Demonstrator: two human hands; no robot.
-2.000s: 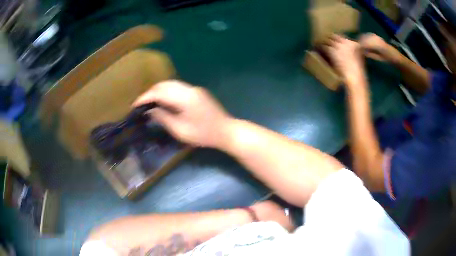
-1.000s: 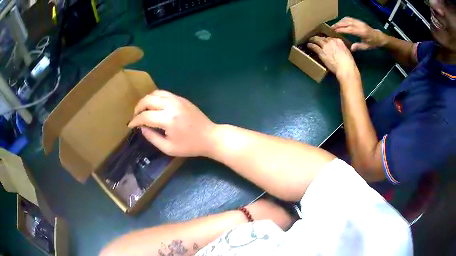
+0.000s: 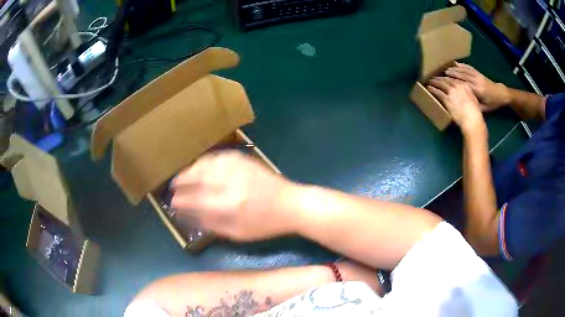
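An open brown mailer box lies tilted in front of me, its lid raised toward the back left. My right hand is blurred and reaches palm down into the box, covering most of the contents. Dark items and shiny clear plastic show around it; whether the fingers hold anything cannot be seen. My left arm crosses the bottom of the view, with a red bead bracelet. My left hand is mostly hidden beneath my right forearm.
A smaller-looking open box stands at the left, with plastic-wrapped contents. Another person's hands are in an open box at the right. A black unit, cables and a white power strip lie behind.
My right hand has moved lower and toward the front of the box, covering more of the contents. The dark coil beneath it two seconds ago is now hidden. The camera view has shifted.
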